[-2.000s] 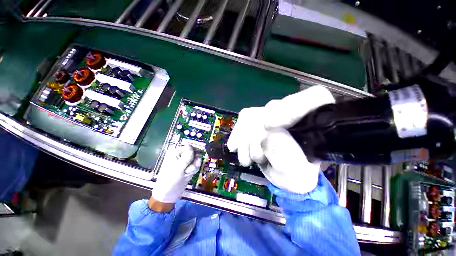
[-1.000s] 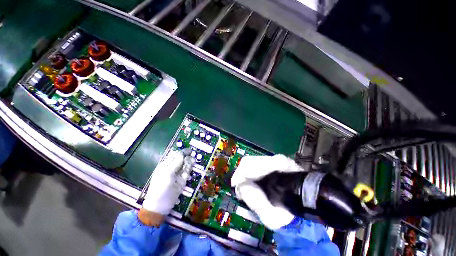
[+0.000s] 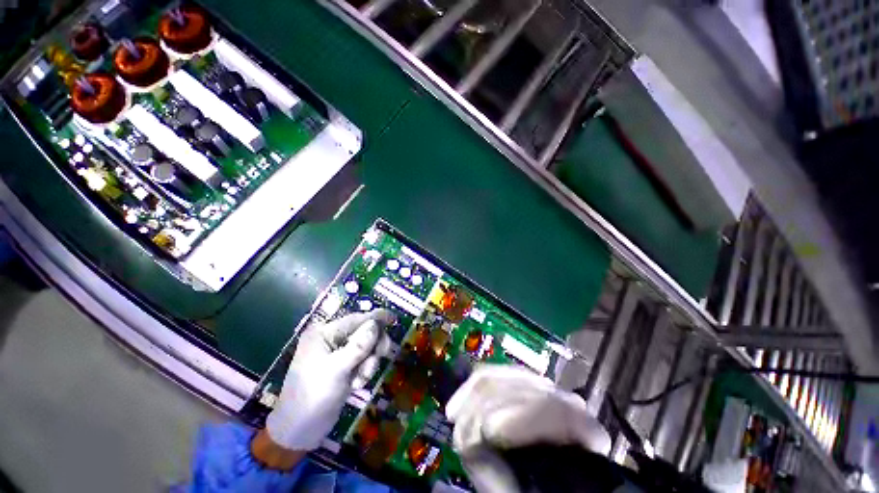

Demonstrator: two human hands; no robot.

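Observation:
The transformer board (image 3: 501, 339) lies on the green carrier pallet in front of me, with amber blocks down its middle. My left hand (image 3: 332, 371), in a white glove, is over its left part with fingertips bunched together; whether they pinch something small cannot be seen. My right hand (image 3: 520, 419), also in a white glove, is over the board's right part. It is closed around the black electric screwdriver (image 3: 569, 470), which is mostly hidden by the hand and cut off by the lower edge. The screwdriver's tip is dark and blurred near the amber blocks.
The toroid board (image 3: 207, 130) with copper rings and a wide silver edge sits on the pallet (image 3: 463, 207) at upper left. Roller conveyors (image 3: 482, 58) run behind and to the right. Another board (image 3: 761, 453) is at lower right. A black cable crosses at right.
The view has shifted and turned, so the boards appear larger and further left. The screwdriver, large in the earlier frames, is now lower and mostly behind my right hand. My left hand stays over the board.

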